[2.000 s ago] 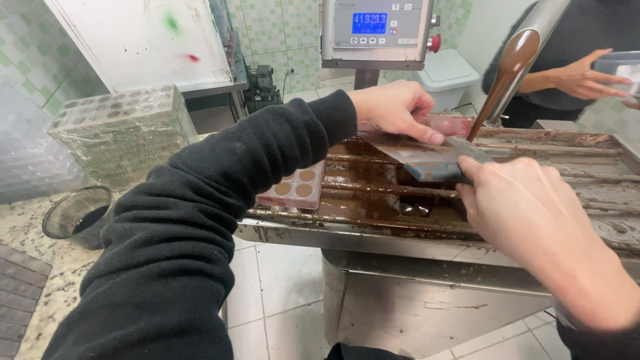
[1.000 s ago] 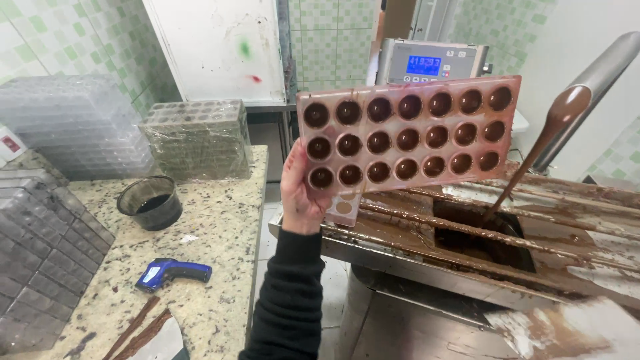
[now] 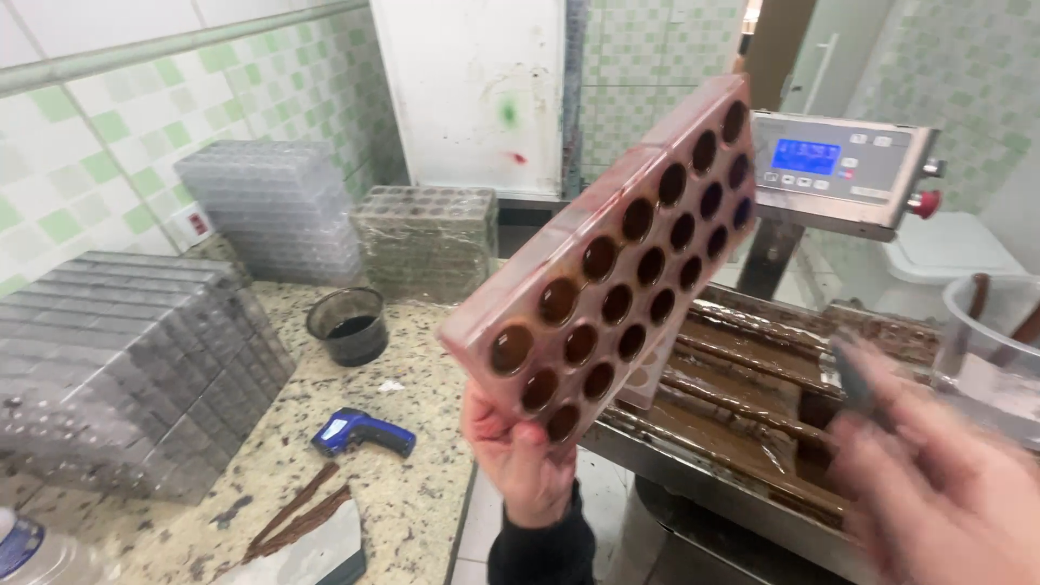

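My left hand (image 3: 524, 459) grips the lower end of a polycarbonate chocolate mould (image 3: 609, 268), which is raised and tilted, its round cavities lined with dark chocolate. At the right, my right hand (image 3: 934, 471) is blurred and closed around the dark handle of a scraper (image 3: 851, 378); its blade is mostly out of sight. Beneath both hands are the chocolate-coated bars (image 3: 756, 406) of a steel machine. Another mould (image 3: 646, 378) lies on the machine's left end, partly behind the raised one.
The granite counter (image 3: 414, 487) at left holds stacked grey moulds (image 3: 122, 366), a wrapped mould stack (image 3: 426, 244), clear stacked trays (image 3: 268, 207), a dark bowl (image 3: 349, 325), a blue infrared thermometer (image 3: 361, 432) and a chocolate-smeared scraper (image 3: 317, 544). A clear plastic tub (image 3: 987, 349) stands right of the control panel (image 3: 837, 166).
My left hand holds the mould, which has gone from nearly level to steeply tilted since a second ago. The right hand with the scraper has risen over the bars. The view has swung left.
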